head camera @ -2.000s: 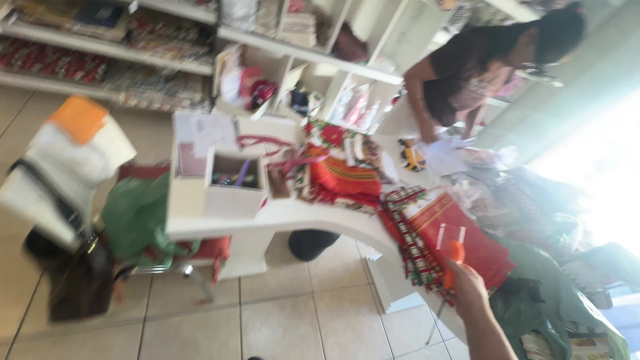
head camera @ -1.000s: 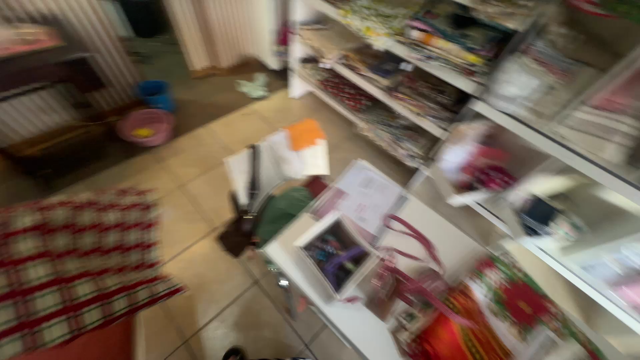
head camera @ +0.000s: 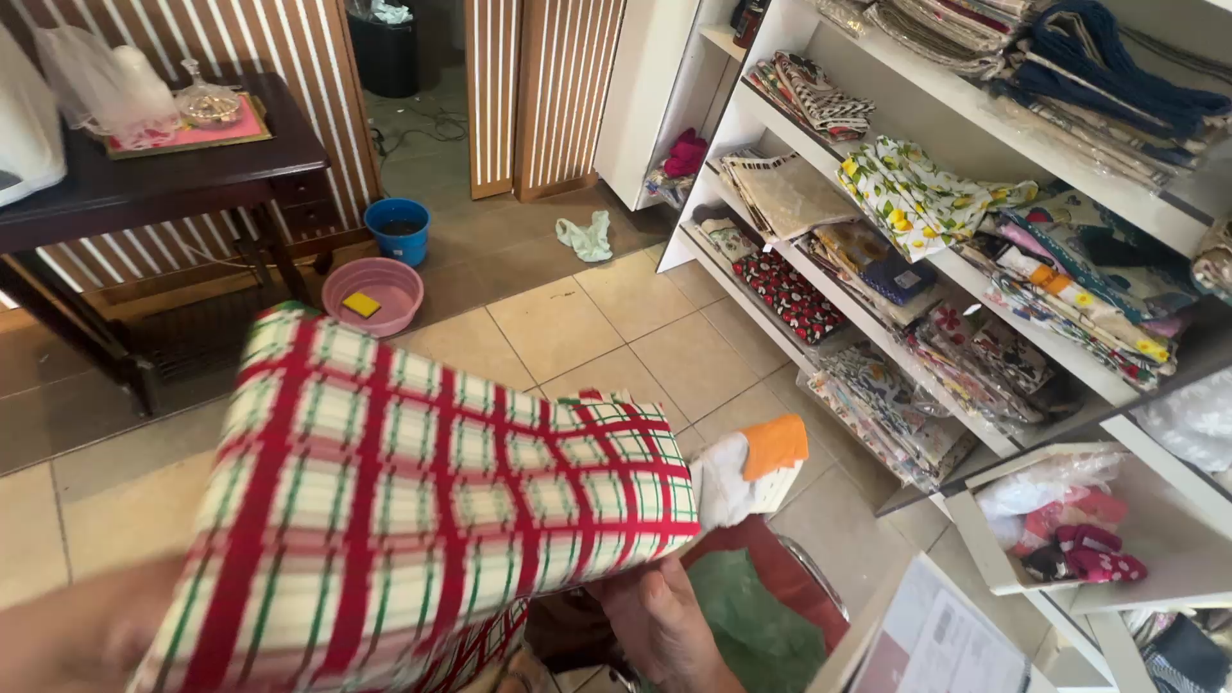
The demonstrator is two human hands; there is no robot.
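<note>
A folded plaid cloth (head camera: 423,472) in red, green and cream spans the lower left of the head view. My right hand (head camera: 664,611) grips its lower right edge, thumb up along the fabric. At the lower left my left hand (head camera: 106,616) is blurred beside the cloth's left side; its fingers are hidden, so its hold cannot be told. More plaid fabric hangs beneath the upper layer.
Shelves of folded fabrics (head camera: 905,279) stand at the right. A dark wooden table (head camera: 183,183) is at the upper left, near a blue bucket (head camera: 397,231) and a pink basin (head camera: 373,296). A chair (head camera: 813,577) with green plastic (head camera: 751,606) stands beside papers (head camera: 938,635).
The view has swung far left from the white table. The plaid cloth, at the left edge one second ago, now spans the lower left, with my hands visible at it.
</note>
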